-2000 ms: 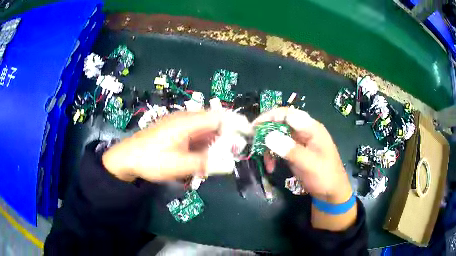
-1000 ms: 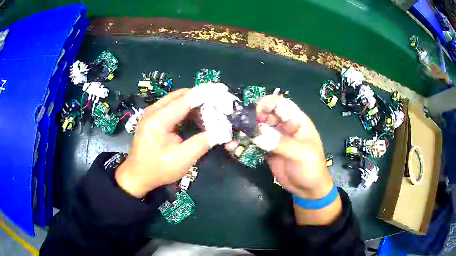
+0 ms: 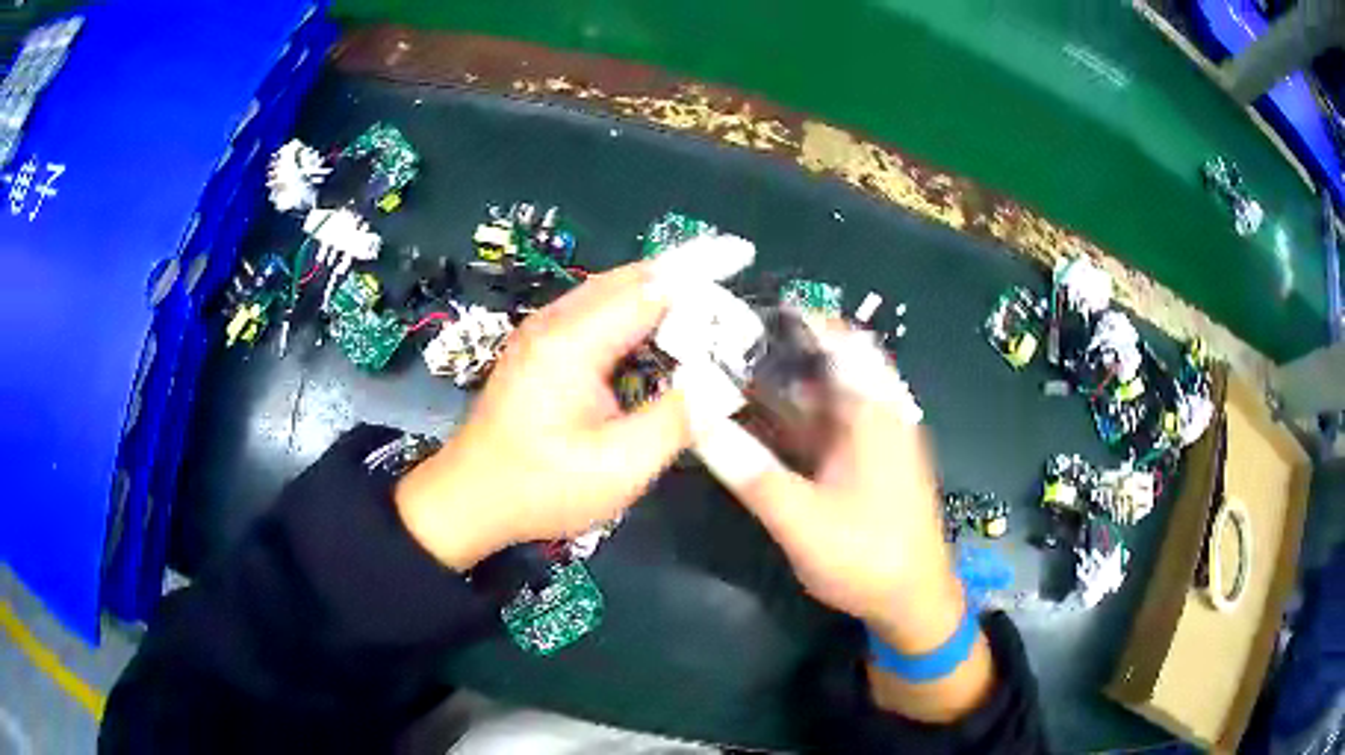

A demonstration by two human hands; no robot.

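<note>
My left hand, with white covers on its fingertips, holds a white plastic insert in the middle of the view. My right hand, also with white finger covers and a blue wrist band, meets it from the right. A dark, blurred piece is between the right fingers and thumb, against the insert. Blur and fingers hide how the pieces join. A green circuit board with a wired white part lies below the left hand.
Wired board assemblies lie at left and right on the dark mat. A carton tray holding a cream ring is at right. A blue corrugated sheet stands at left. Another assembly is on the green belt.
The green board seen between the hands a second ago is no longer visible there. My right thumb has moved left to the white insert. The assembly on the belt has shifted, and the hand beside it is gone.
</note>
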